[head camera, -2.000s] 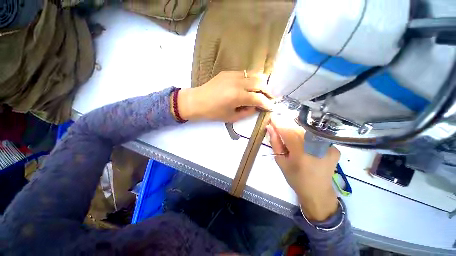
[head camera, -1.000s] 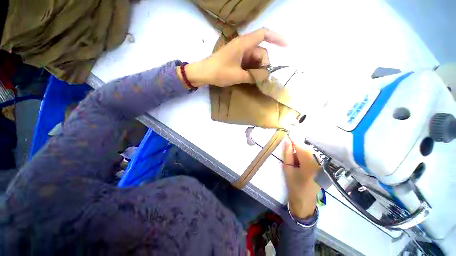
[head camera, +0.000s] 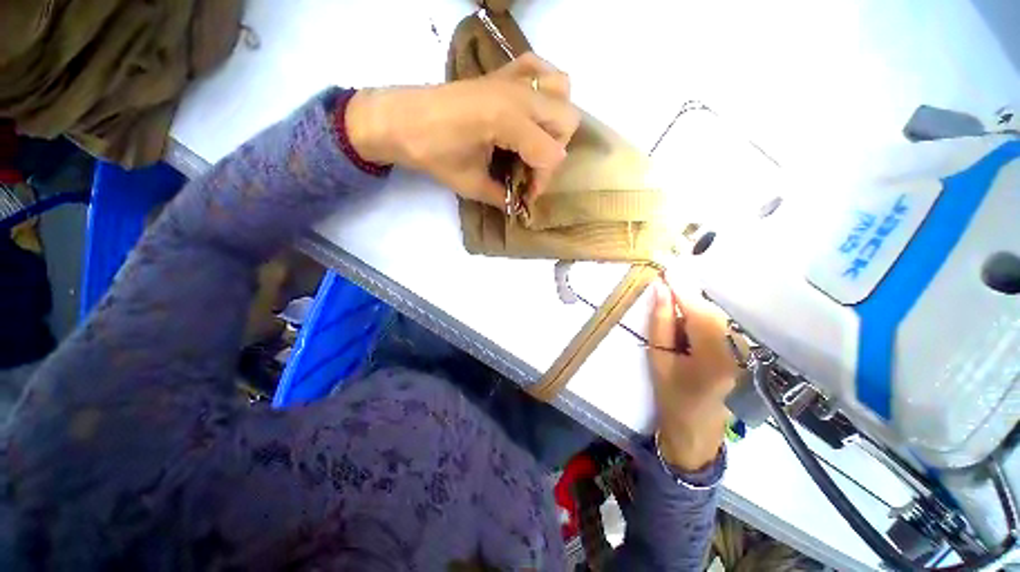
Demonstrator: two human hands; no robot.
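Observation:
A brown cloth piece (head camera: 604, 179) lies folded on the white table, its right end in the lamp glare at the machine's needle area. My left hand (head camera: 475, 134) grips a bunched part of the cloth, fingers curled. A brown zip tape (head camera: 598, 332) runs from the needle area down over the table's front edge. My right hand (head camera: 691, 346) is beside the tape's upper end, just below the glare; its fingertips are close together, and glare hides whether they hold anything. The white sewing machine head (head camera: 906, 279) with a blue stripe stands at the right.
A small curved grey piece (head camera: 565, 282) lies left of the tape. Brown cloth is heaped (head camera: 112, 67) at the far left. A blue crate (head camera: 336, 335) is below the ruler-marked table edge (head camera: 447, 327). A dark thread loops on the table behind the needle area.
The cloth has been turned and folded over, and its far part drawn nearer. My left hand has closed on it. The machine head shows farther right after the view shifted. My right hand stays near the needle.

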